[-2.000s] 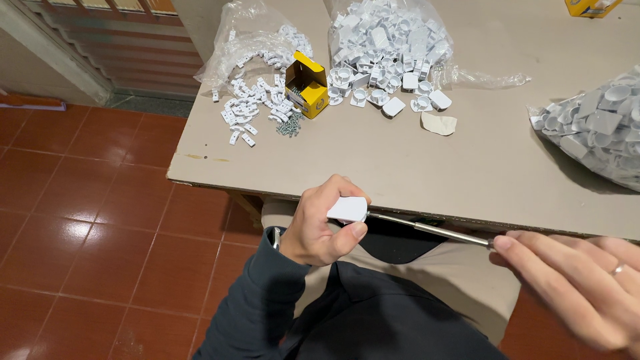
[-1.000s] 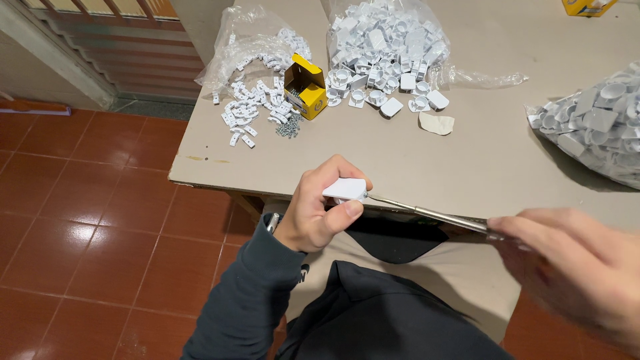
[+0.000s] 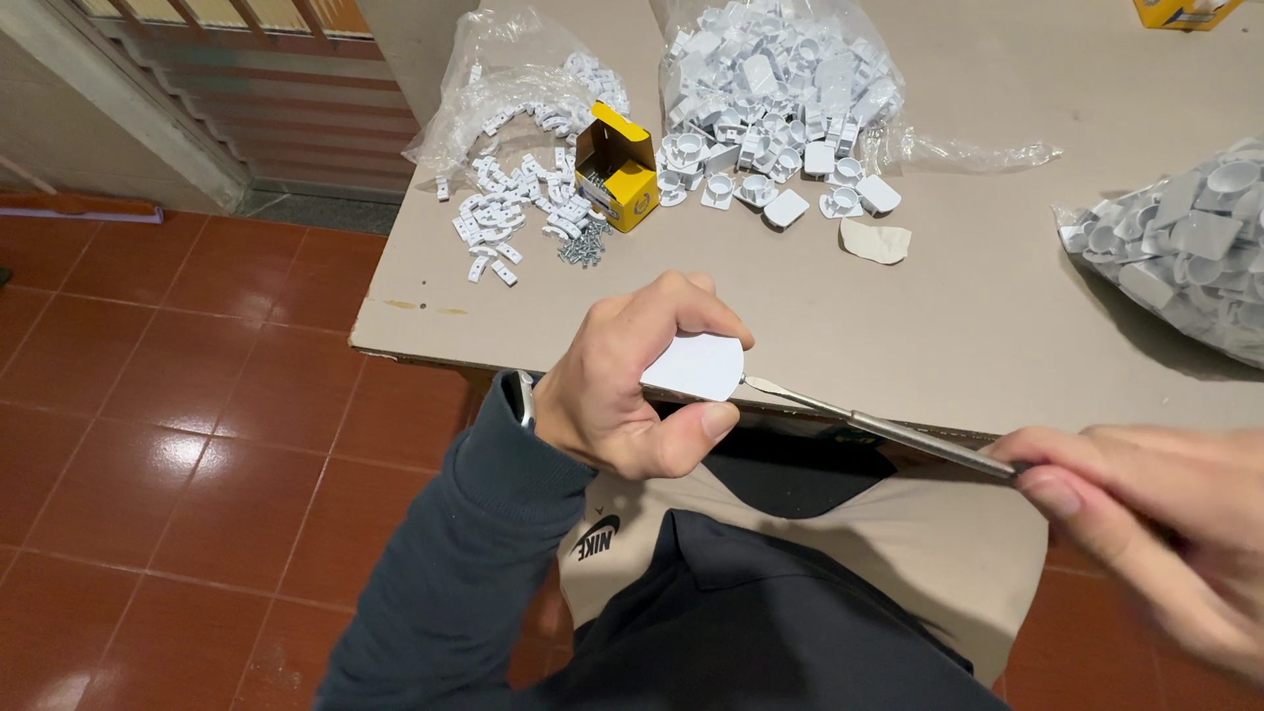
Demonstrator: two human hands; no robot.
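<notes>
My left hand (image 3: 642, 380) grips a white plastic part (image 3: 697, 366) with a rounded end, just off the table's front edge. A small screw (image 3: 744, 379) sticks out of that end, and the tip of a long metal screwdriver (image 3: 918, 437) meets it. At the right, my right hand (image 3: 1155, 523) is closed around the screwdriver's rear end, whose handle the fingers hide. On the table behind lie small white plastic clips (image 3: 499, 202), a pile of small screws (image 3: 585, 245) and an open yellow cardboard box (image 3: 632, 193) holding screws.
A clear plastic bag (image 3: 780, 79) spills white plastic parts (image 3: 785, 208) at the back. Another full bag (image 3: 1175, 247) lies at the right. A torn paper scrap (image 3: 875, 242) rests on the beige table (image 3: 987, 326). Part of a second yellow box (image 3: 1185, 12) shows at the top right.
The screwdriver's tip stays at the end of the white part while my right hand has shifted and turned around its rear end. My left hand still holds the part.
</notes>
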